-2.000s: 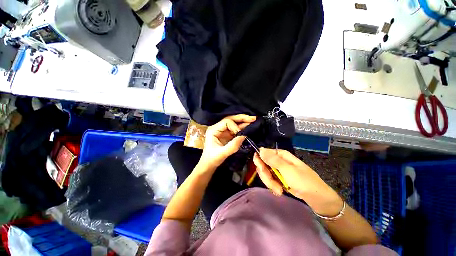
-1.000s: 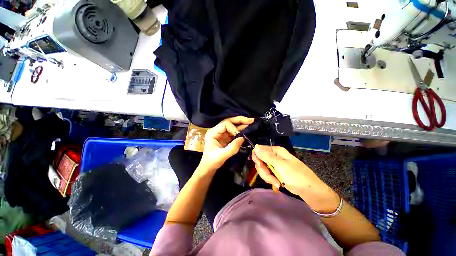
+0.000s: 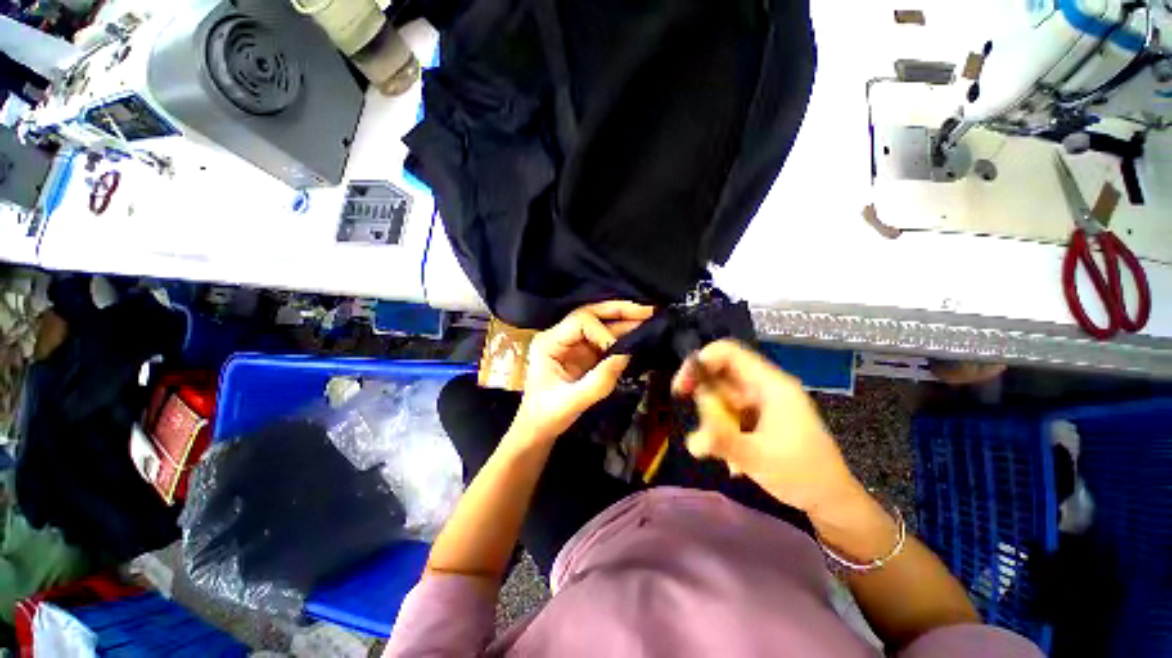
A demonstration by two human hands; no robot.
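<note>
A black garment [image 3: 617,142] lies over the white table and hangs down past its front edge. My left hand [image 3: 572,366] pinches the garment's narrow end between thumb and fingers. Pale thread wisps [image 3: 701,293] show on the cloth at the table edge. My right hand [image 3: 765,431] is just right of the pinched end, blurred, with its fingers curled around a small yellow-handled tool [image 3: 724,414]. The tool's blades or tip cannot be made out.
Red-handled scissors [image 3: 1105,276] lie on the table at right, beside a white sewing machine [image 3: 1060,64]. A grey machine housing [image 3: 264,90] stands at left. Blue crates stand below on the left [image 3: 347,366] and right [image 3: 983,489]; the left one holds plastic-wrapped black cloth.
My right hand has lifted and turned, moving slightly right and away from the left fingertips; the thin dark tip seen between them no longer shows. My left hand keeps its pinch.
</note>
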